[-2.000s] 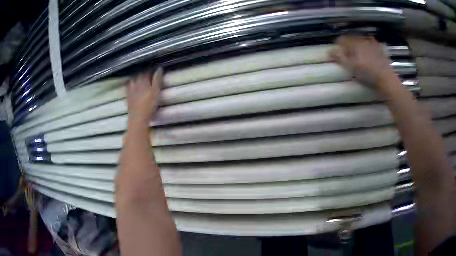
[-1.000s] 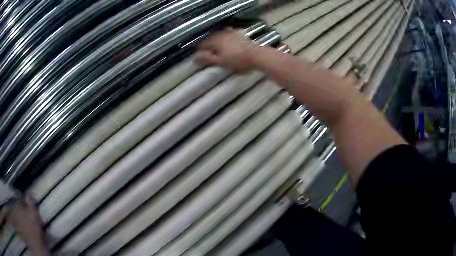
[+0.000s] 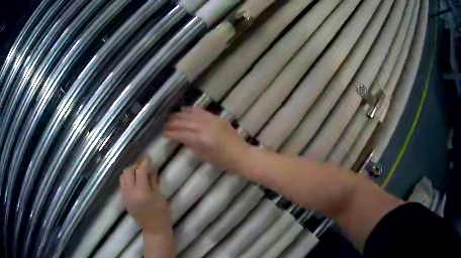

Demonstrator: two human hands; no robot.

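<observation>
A cream knit piece (image 3: 199,189) lies draped over the parallel rods, sunk between them in ridges. My left hand (image 3: 144,194) rests on its far edge, fingers bent over the cloth. My right hand (image 3: 202,133) lies on the same edge, further along and near the piece's end, fingers together. Whether either hand pinches the cloth cannot be told. A second cream knit piece (image 3: 303,75) covers the rods beyond a narrow gap of bare metal.
Bare chrome rods (image 3: 76,116) curve along the left. A metal clip (image 3: 371,101) sits on the second piece, another clip (image 3: 373,165) at its near edge. Grey floor with a yellow line (image 3: 413,126) shows at right.
The view has turned and shifted right along the rack, showing more of the second piece and its clips. My left hand has moved closer to my right hand on the far edge.
</observation>
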